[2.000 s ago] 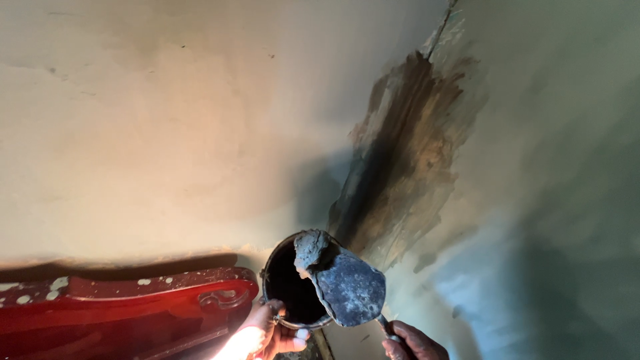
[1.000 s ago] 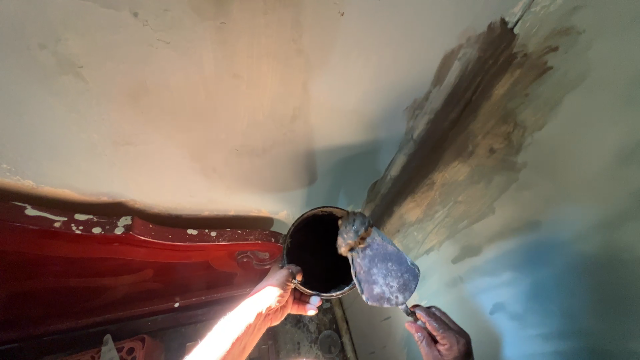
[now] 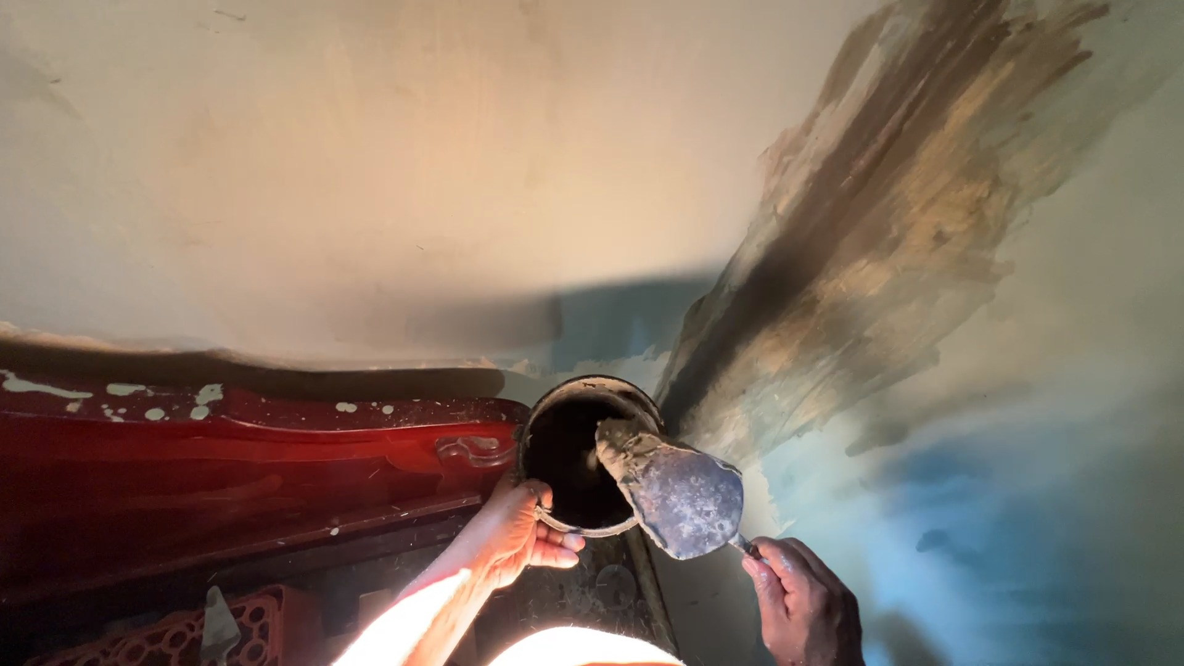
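My left hand (image 3: 532,536) grips the near left rim of a round bucket (image 3: 601,532), its thumb over the edge. The bucket's inside is dark, so its contents are hard to make out. My right hand (image 3: 803,592) is closed on the handle of a trowel (image 3: 694,499) with a broad, stained metal blade. Wet brownish mortar (image 3: 624,449) clings to the blade's far end, which reaches over the right side of the bucket's opening. Behind them, a dark brown smeared patch (image 3: 851,213) runs diagonally up the wall corner.
A glossy red carved wooden furniture panel (image 3: 277,472) with pale paint spots stands at left against the plastered wall (image 3: 416,166). Low at left are a reddish perforated plastic crate (image 3: 287,620) and a small pointed trowel (image 3: 220,624). The right wall (image 3: 1045,388) is close beside my right hand.
The trowel's loaded end has shifted from the bucket's right rim to farther over its opening since one second ago. Both hands keep their holds. The view has shifted, showing more of the crate.
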